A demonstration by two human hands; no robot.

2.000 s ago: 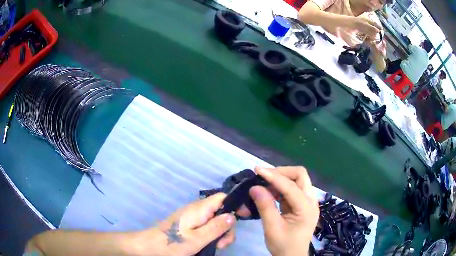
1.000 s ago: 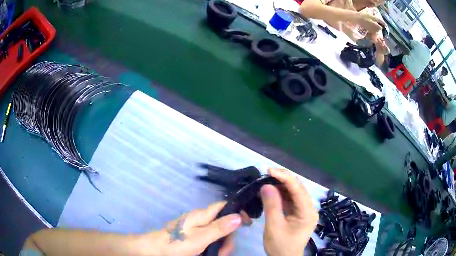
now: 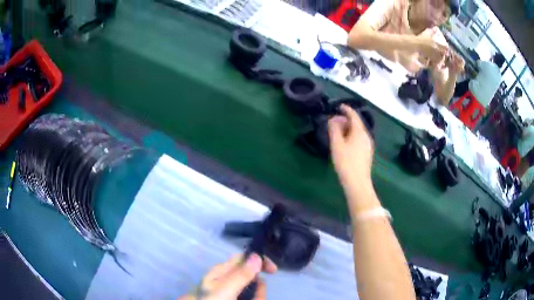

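My left hand (image 3: 237, 278) is at the bottom centre, closed on a black headphone assembly (image 3: 290, 240) above the white foam sheet (image 3: 170, 222). A round cup and a dark flat part of it stick out past my fingers; the image is blurred there. My right hand (image 3: 350, 140) is stretched out over the green conveyor belt, at a group of headphones with ear cups (image 3: 319, 137). Its fingertips are at the dark cups; whether they grip one cannot be told.
A fan of dark curved strands (image 3: 64, 170) and a red parts tray (image 3: 35, 111) are at left. A black parts pile (image 3: 424, 284) lies at lower right, partly behind my right forearm. More ear cups (image 3: 247, 45) sit on the belt. A person (image 3: 404, 35) works opposite.
My right hand has left the assembly and moved up and away to the headphones on the belt. My left hand still holds the assembly, whose cup now shows more fully. The view has shifted slightly.
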